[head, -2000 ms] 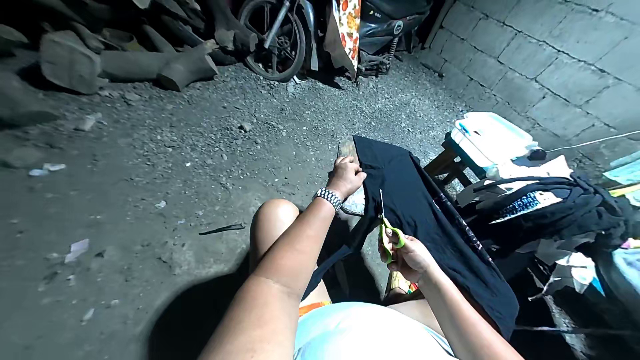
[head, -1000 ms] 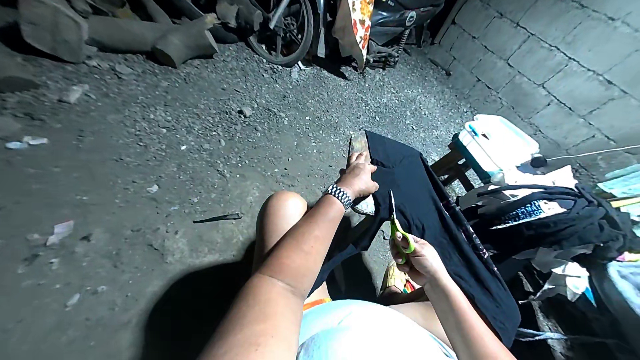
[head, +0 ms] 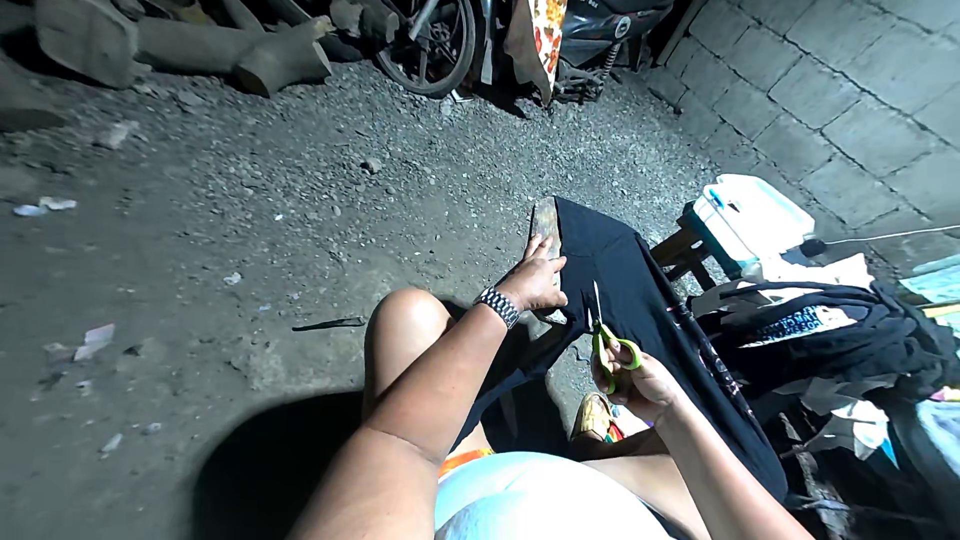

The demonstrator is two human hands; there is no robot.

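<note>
Black fabric [head: 637, 277] lies over a wooden board [head: 546, 215], whose bare end shows at the far left corner of the cloth. My left hand [head: 534, 281], with a metal-band watch [head: 499, 306] at the wrist, rests with spread fingers on the board's edge and the margin of the cloth. In my right hand [head: 637, 379] are scissors [head: 600, 334] with green handles. Their blades point away from me, slightly apart, over the near left part of the cloth. Whether the blades touch the fabric I cannot tell.
A white plastic container [head: 754, 217] stands on a small table at the right, beside a heap of dark clothes [head: 825, 322]. Cut logs [head: 202, 46] and a motorcycle [head: 607, 34] are at the back, near a block wall [head: 817, 97]. A dark strip [head: 328, 324] lies on the ground.
Since one second ago my left hand's fingers have spread out at the cloth's edge. The scissors' blades, which looked closed together then, are now slightly apart.
</note>
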